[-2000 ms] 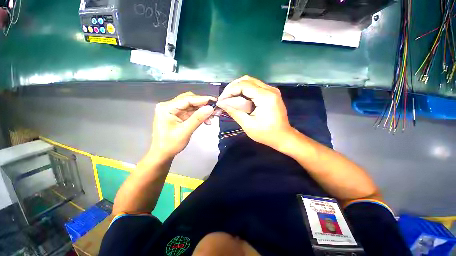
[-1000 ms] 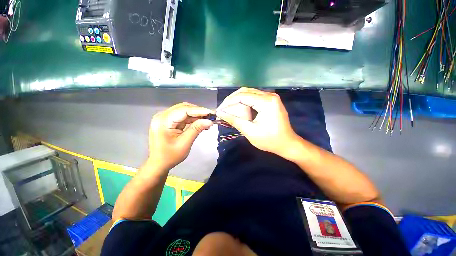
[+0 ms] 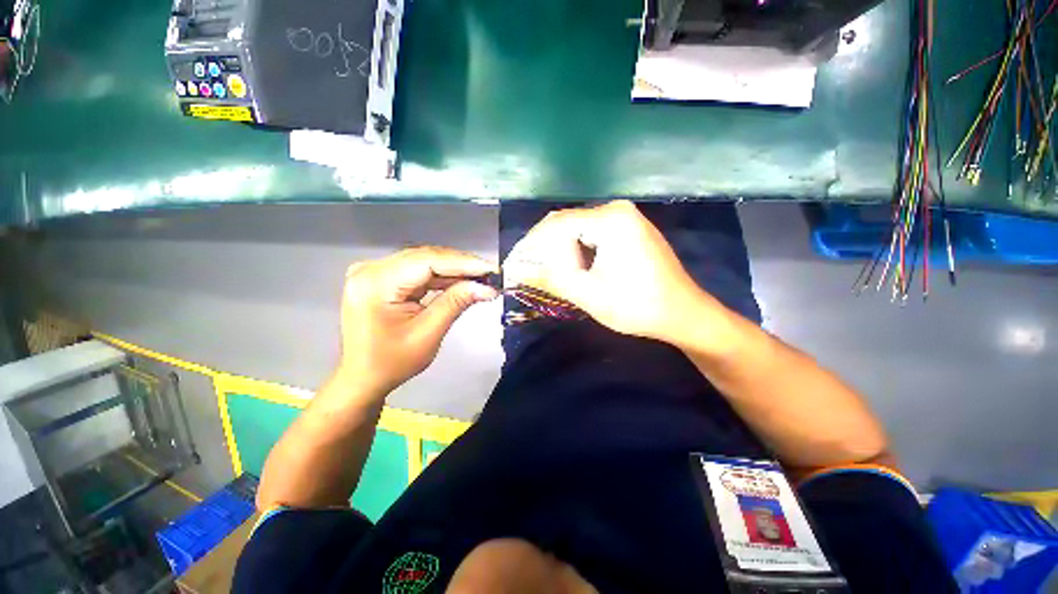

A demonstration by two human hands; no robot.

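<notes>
A tiny dark connector housing (image 3: pixel 494 280) is pinched between the thumb and index fingertips of my left hand (image 3: pixel 400 308). Thin red, yellow and dark harness wires (image 3: pixel 545 304) run from it to the right, under my right hand, above the dark-clothed lap. My right hand (image 3: pixel 615 269) is closed around the wires close to the housing, its fingertips almost touching my left fingertips. The far ends of the wires are hidden by my right hand.
The green bench (image 3: pixel 522 104) lies ahead, its edge beyond my hands. A dark grey machine (image 3: pixel 308 64) stands at left, another machine (image 3: pixel 743 23) at right. Loose wire bundles (image 3: pixel 917 174) hang over the edge above a blue bin (image 3: pixel 998 236). Blue crates stand low on both sides.
My right hand has turned, its fingers more closed, and more of the coloured wires shows below it. My left hand has moved slightly down and left, still pinching the dark housing.
</notes>
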